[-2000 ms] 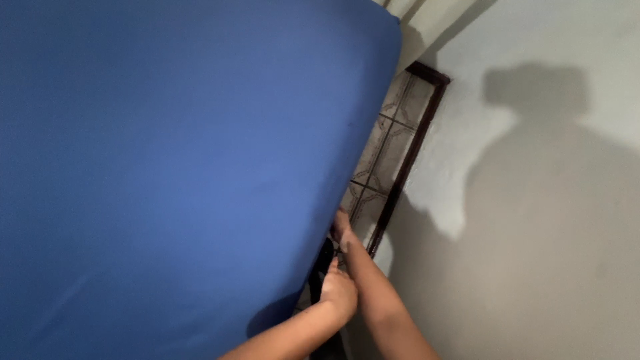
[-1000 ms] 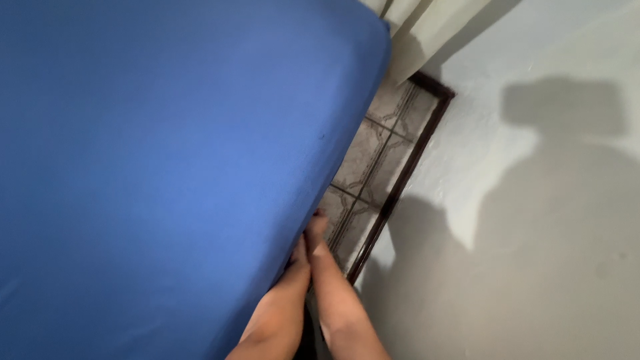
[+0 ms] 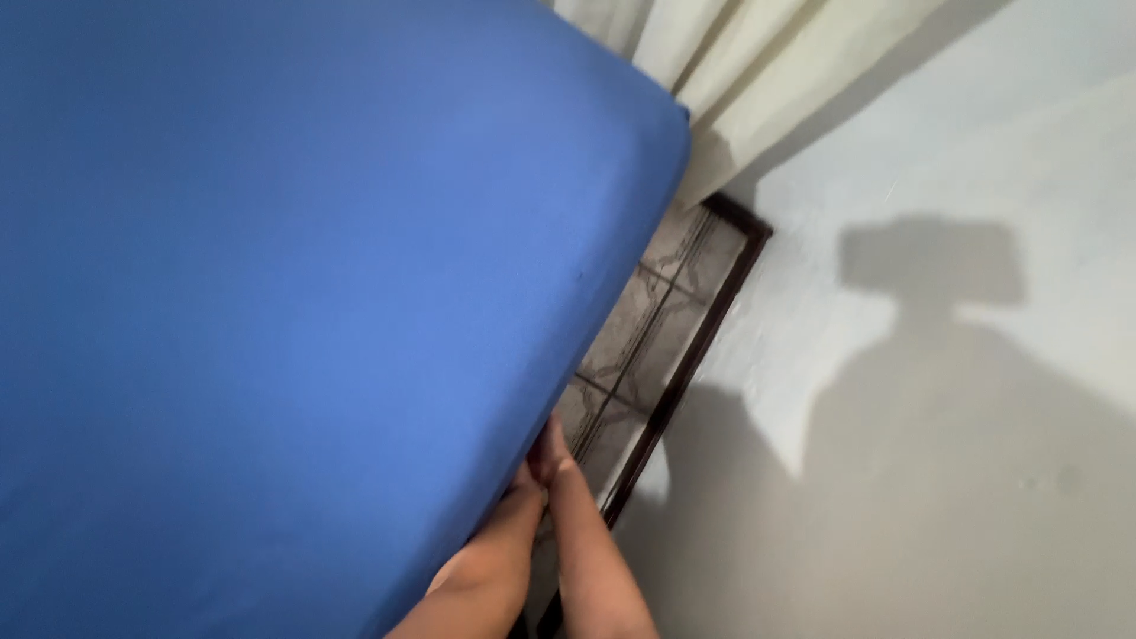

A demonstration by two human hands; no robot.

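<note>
A mattress under a smooth blue fitted sheet (image 3: 355,266) fills the left half of the head view. Both my hands are at its right side edge, low in the view and close together. My left hand (image 3: 525,484) is mostly hidden by the mattress edge, with its fingers out of sight. Just beyond it, my right hand (image 3: 552,451) reaches against the same edge, its fingertips partly tucked behind the sheet's side. Whether either hand grips the sheet or the mattress cannot be told.
A pale wall (image 3: 932,497) with my shadow on it stands to the right. Dark skirting (image 3: 683,373) runs along its foot, beside a narrow strip of tiled floor (image 3: 626,333). Cream curtains (image 3: 754,98) hang past the mattress's far corner.
Two seconds ago my hands were lower beside the mattress, near something dark, with the left forearm crossing toward the right one. Now the forearms lie side by side, hands at the mattress edge.
</note>
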